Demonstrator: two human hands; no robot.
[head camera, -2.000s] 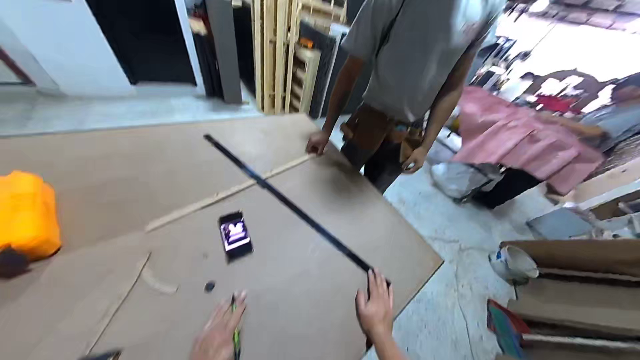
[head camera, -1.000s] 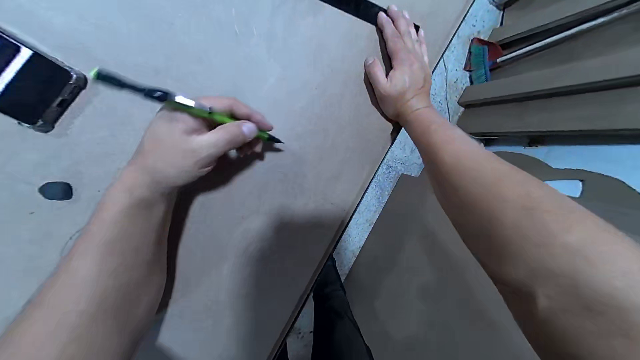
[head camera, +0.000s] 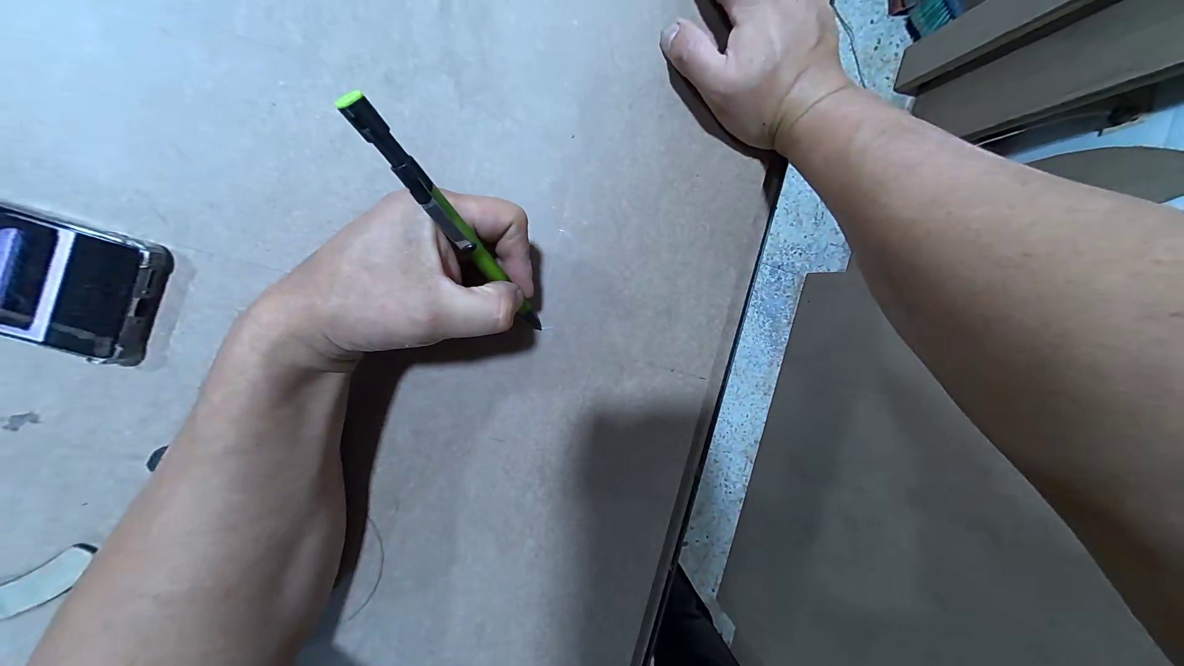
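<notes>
My left hand (head camera: 425, 268) grips a green and black mechanical pencil or pen (head camera: 481, 259); its dark tip touches the brown board surface (head camera: 573, 388) of the table, near a faint mark. At the top, my right hand (head camera: 758, 69) presses on the board close to its right edge, thumb apart from the fingers, whose tips are cut off by the frame. A dark strip shows beside the right thumb, mostly hidden under the hand. A phone in a clear-edged case (head camera: 88, 287) lies on the board at the left, its screen lit.
A small dark disc (head camera: 157, 457) and a curved pale strip (head camera: 46, 581) lie at the lower left. Beyond the board's dark right edge are a speckled floor (head camera: 772, 314), a large brown panel (head camera: 860, 462) and stacked boards (head camera: 1027, 55) at the upper right.
The view has moved much closer down to the board. The pencil or pen, held above the board a second ago, now has its tip on it. A person seen earlier across the table is out of view.
</notes>
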